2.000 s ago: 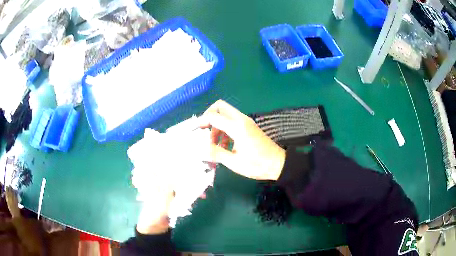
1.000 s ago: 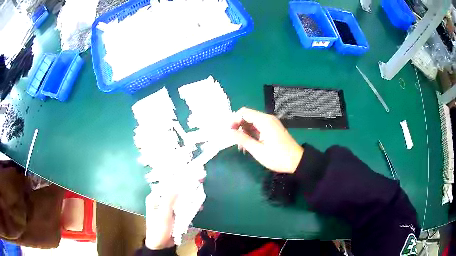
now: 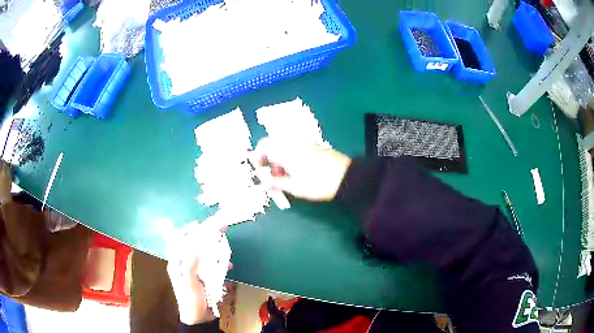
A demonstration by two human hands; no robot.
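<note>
My left hand (image 3: pixel 189 286) is low in the view and grips a bunch of white plastic pieces (image 3: pixel 212 260); glare blurs their edges. My right hand (image 3: pixel 306 170) is over the housing rows, fingers bent down. A white piece (image 3: pixel 279 198) shows just under its fingers; whether they grip it I cannot tell. The housing rows (image 3: pixel 225 162) lie in two jagged white columns on the green table, the right column (image 3: pixel 290 120) partly hidden by my right hand.
A blue perforated basket (image 3: pixel 260 73) heaped with white pieces stands behind. A black tray (image 3: pixel 415 140), small blue bins (image 3: pixel 426 42), tweezers (image 3: pixel 498 127) and a loose white strip (image 3: pixel 537 186) lie at right. More blue bins (image 3: pixel 101 86) are at left, near a shelf leg-free table edge.
My right hand has moved left over the rows. My left hand, with its white pieces, has moved left and down, apart from the rows. The view has shifted, and my right sleeve now covers most of the black pile.
</note>
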